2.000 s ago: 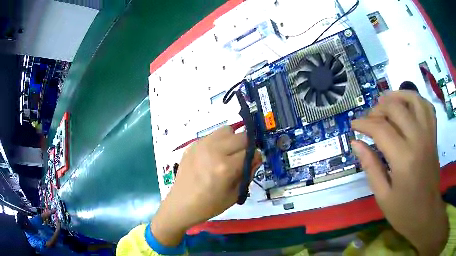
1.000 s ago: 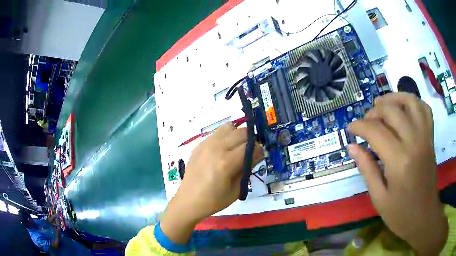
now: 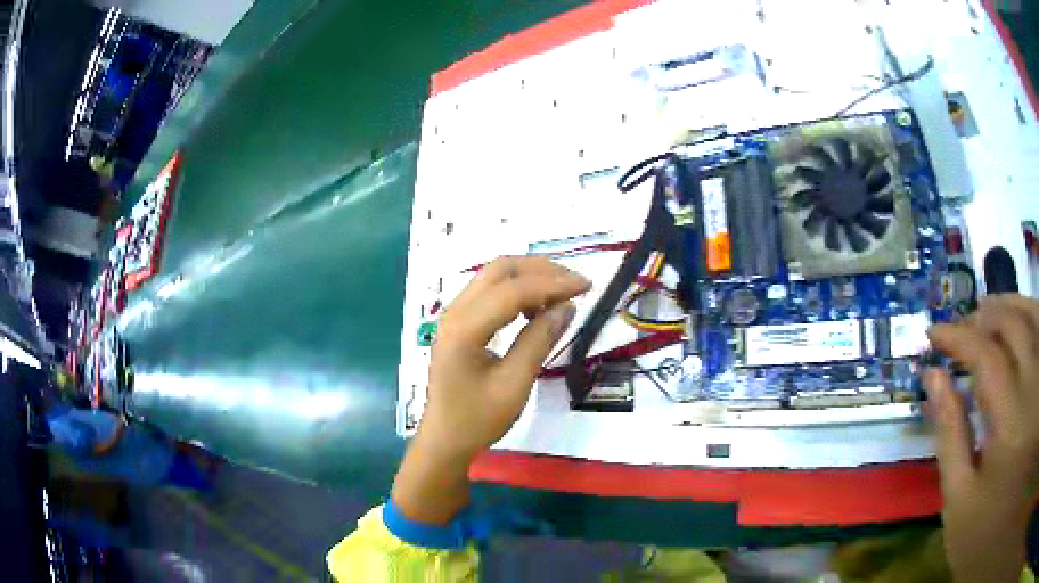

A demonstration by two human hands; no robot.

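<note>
The blue mainboard (image 3: 746, 305) with its round black fan (image 3: 841, 196) lies on the large white chassis plate (image 3: 513, 171). My left hand (image 3: 492, 342) is open over the plate's left part, thumb and forefinger apart, holding nothing. The thick black cable (image 3: 621, 285) lies just right of its fingertips, running from the board's left edge down to a dark flat end near the plate's lower edge. Red, yellow and black wires (image 3: 652, 308) show beside it. My right hand (image 3: 989, 393) is at the board's lower right corner; whether its fingertips grip something is unclear.
Red-orange foam (image 3: 638, 490) shows under the plate's edges on the green bench (image 3: 273, 251). Another panel on red foam (image 3: 154, 228) stands farther along at the left. A person in blue (image 3: 103, 438) is at the lower left. A thin black wire (image 3: 889, 89) crosses the plate's top right.
My left hand has let go of the black cable and moved left, opening. The cable now lies slanted on the plate, with coloured wires visible. The view has shifted, moving the plate rightward.
</note>
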